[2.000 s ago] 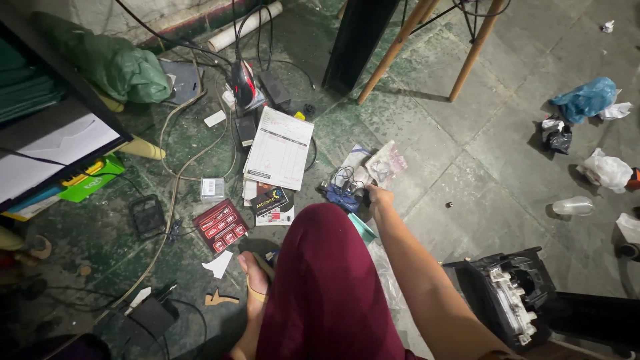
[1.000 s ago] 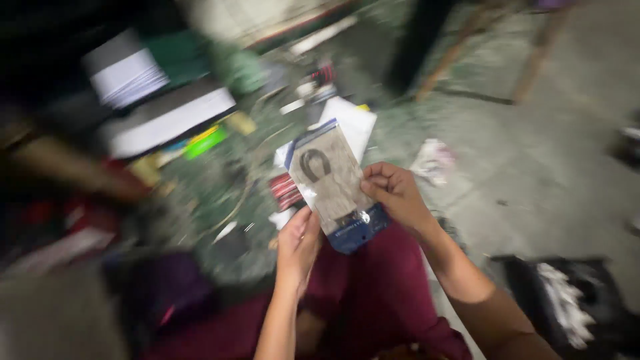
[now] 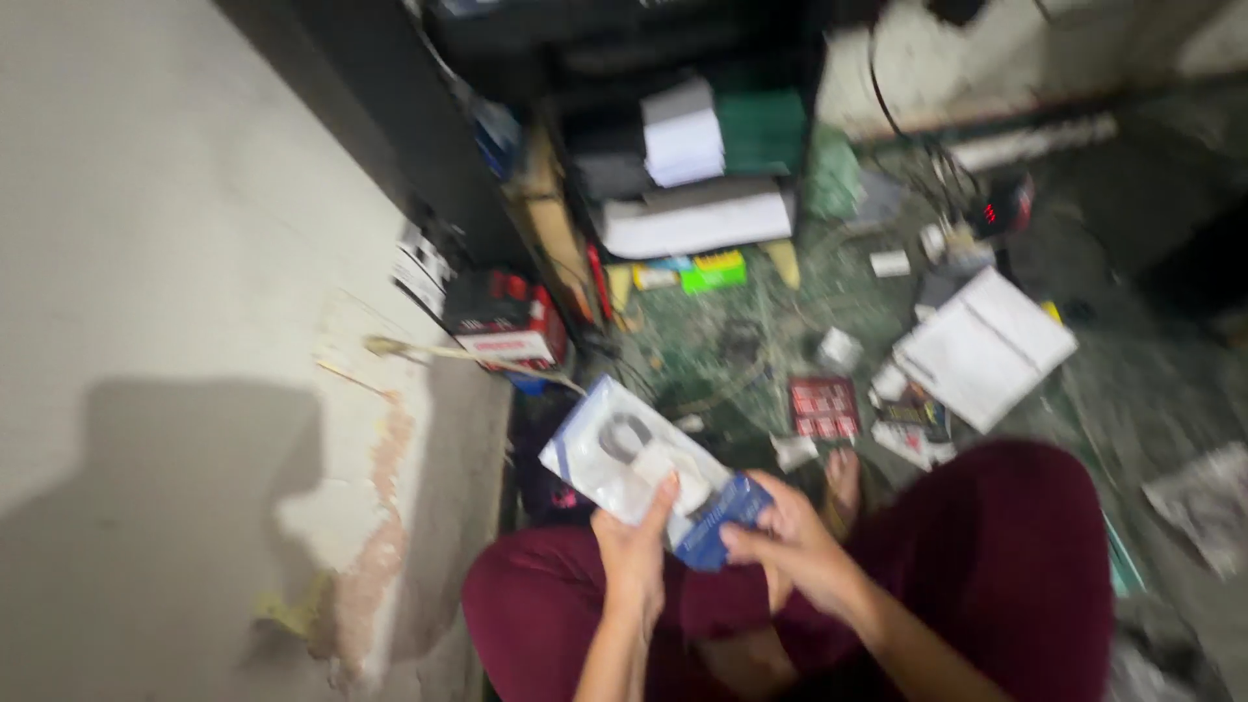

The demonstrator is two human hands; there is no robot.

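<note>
A blue and clear plastic packet (image 3: 636, 468) is held between my two hands, tilted above my lap. Inside it or printed on it are a dark looped cable and a white block; blur hides which. My left hand (image 3: 634, 546) pinches the packet's lower left edge, thumb on its face. At the blue end, my right hand (image 3: 785, 536) grips the right corner with thumb and fingers. My maroon-clad knees lie below and to the right.
A dark shelf unit holds papers (image 3: 697, 229). Beside it sits a red and black box (image 3: 507, 317). The floor carries a red printed card (image 3: 824, 407), a white sheet (image 3: 987, 348), cables and a crumpled wrapper (image 3: 1209, 507). A wall rises at left.
My right hand, earlier reaching to the things on the floor, now holds the packet together with my left hand. The packet has tilted further to the left. The view has swung left.
</note>
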